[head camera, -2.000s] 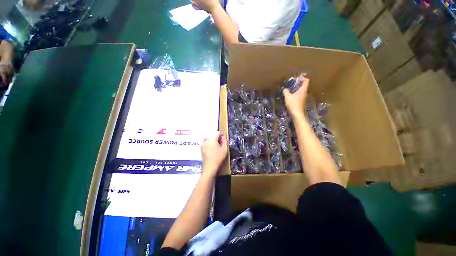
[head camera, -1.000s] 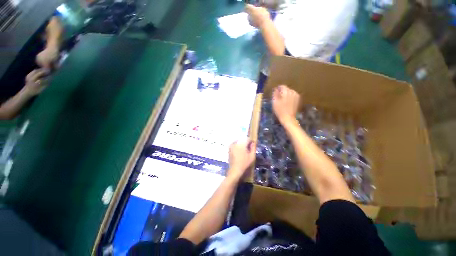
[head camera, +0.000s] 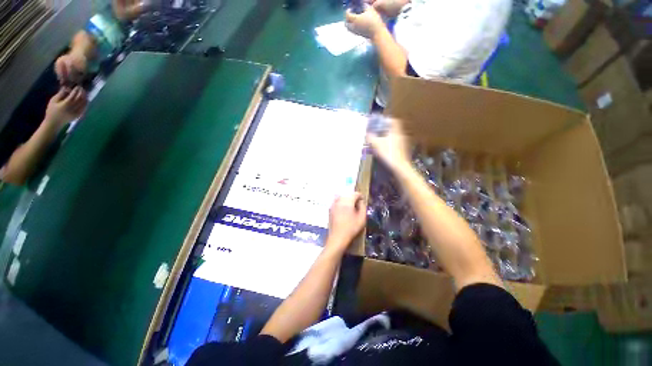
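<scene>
The open brown carton (head camera: 579, 193) holds rows of dark bagged units (head camera: 493, 214) in shiny clear plastic, with thin brown dividers between some rows. My right hand (head camera: 389, 145) is over the carton's left rim near the back corner, blurred, closed on a small bagged unit (head camera: 379, 125). My left hand (head camera: 348, 216) is at the carton's left edge, its fingers curled at the rim. The white printed box (head camera: 300, 150) with a dark band lies left of the carton.
A green board (head camera: 136, 186) with a tan edge fills the left. A blue printed surface (head camera: 196, 314) is below the white one. A person in white (head camera: 450, 36) works behind the carton; another person's arms are at upper left. Brown cartons (head camera: 608, 93) are stacked at right.
The bagged unit on the white box is gone from there. My right hand has moved from inside the carton to its left rim and now holds a unit. My left hand stays at the edge.
</scene>
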